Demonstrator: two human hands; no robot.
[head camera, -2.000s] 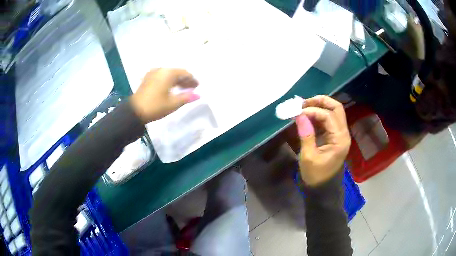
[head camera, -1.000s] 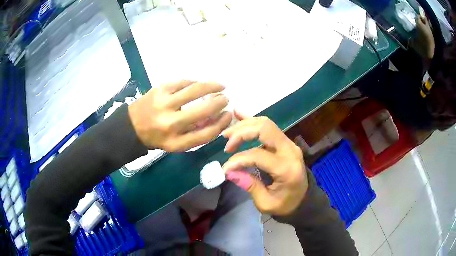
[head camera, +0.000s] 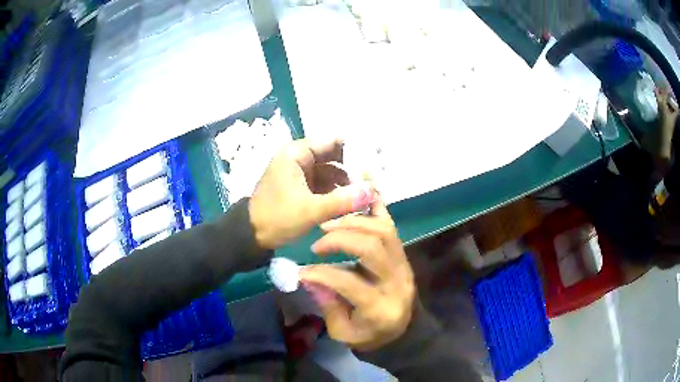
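My right hand (head camera: 365, 276) pinches a small rounded white piece (head camera: 285, 274) between thumb and finger, over the bench's near edge. A pink finger cot shows on its thumb. My left hand (head camera: 302, 192) is just above and left of it, fingers bent, with a pink cot on the thumb tip. The left thumb tip meets the right hand's upper fingertips; anything between them is too small and blurred to tell. A clear parts box (head camera: 223, 189) of jumbled white pieces (head camera: 250, 145) stands behind my left hand, partly hidden.
Blue trays (head camera: 181, 168) with white housings (head camera: 149, 195) lie at left. A pale sheet (head camera: 175, 67) and a white liner sheet (head camera: 425, 112) with small pale pieces cover the bench (head camera: 440, 213). A white box (head camera: 570, 127), a red stool (head camera: 555, 298) and another person's hand (head camera: 663, 123) are at right.
The view has shifted, showing more of the trays at left. My right hand still holds the white piece. My left thumb and fingers have spread more, with the thumb now towards the right fingertips.
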